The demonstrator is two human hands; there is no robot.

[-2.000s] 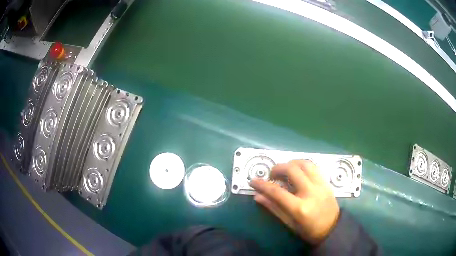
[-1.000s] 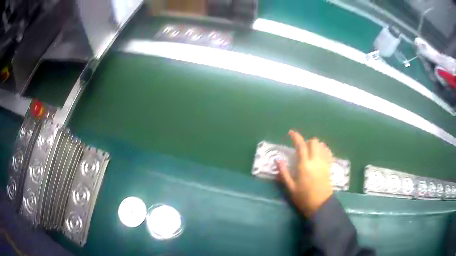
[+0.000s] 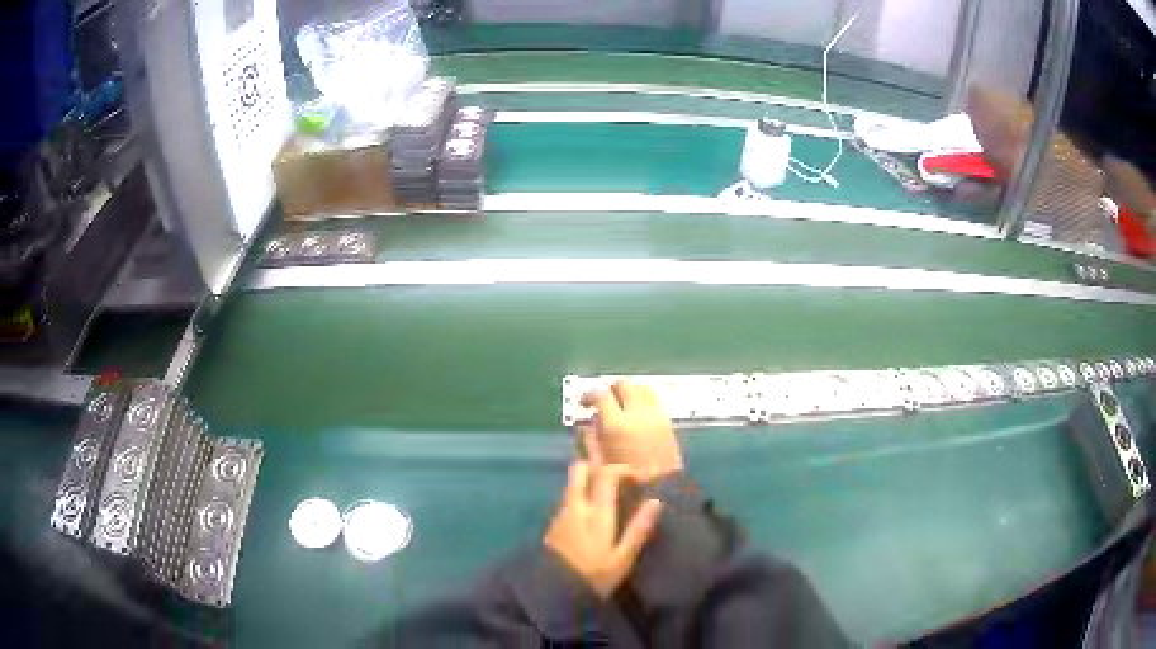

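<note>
A row of three-ring metal plates (image 3: 824, 394) lies end to end along the belt's near edge. My right hand (image 3: 638, 432) lies over the left end of the row, its fingertips on the last plate; whether it grips the plate is hidden. My left hand (image 3: 593, 530) is just below, against my right wrist, fingers apart and empty. A smaller white disc (image 3: 314, 522) and a larger shiny white disc (image 3: 378, 530) lie side by side on the green bench at left.
A fanned stack of plates (image 3: 165, 494) stands at far left, a dark plate block (image 3: 1113, 454) at right. Beyond the belt (image 3: 444, 342) are a white rail (image 3: 507, 273), a cardboard box (image 3: 336, 178), a crumpled clear bag (image 3: 365, 70) and a white bottle (image 3: 764, 155).
The view has lifted and shows more of the far side. The plate under my right hand now meets the row at its right. My left hand has come into view.
</note>
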